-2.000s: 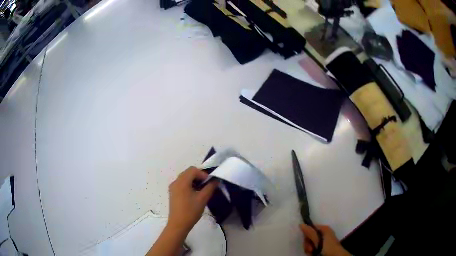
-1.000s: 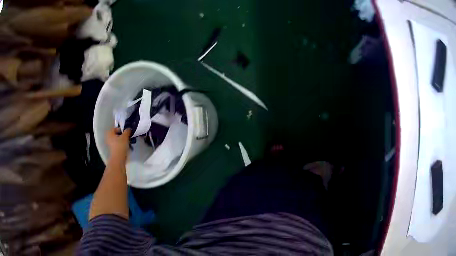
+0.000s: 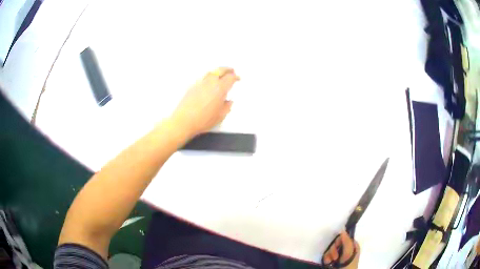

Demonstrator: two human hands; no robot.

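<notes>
My right hand (image 3: pixel 342 251) holds the tailor's shears (image 3: pixel 363 202) by the handles at the lower right, blades nearly closed and pointing up and away over the table. My left hand (image 3: pixel 208 102) is over the middle of the white table, fingers bent, holding nothing that I can see. One black pattern weight (image 3: pixel 226 143) lies just below my left hand, its left end hidden by my wrist. Another pattern weight (image 3: pixel 96 77) lies at the upper left. The surface is overexposed, so paper edges under the weights cannot be made out.
Stacked dark cut pieces (image 3: pixel 427 144) lie at the right. Rolled bundles (image 3: pixel 439 228), black with tan, line the table's right edge. Dark cloth (image 3: pixel 445 58) lies at the upper right. The table's red edge (image 3: pixel 210 235) curves below, with green floor (image 3: pixel 31 173) and a white scrap beyond it.
The view has swung from the table to the bin and back. My left hand first held trimmings, reached into the bin, and is now empty over the table. My right hand still holds the shears.
</notes>
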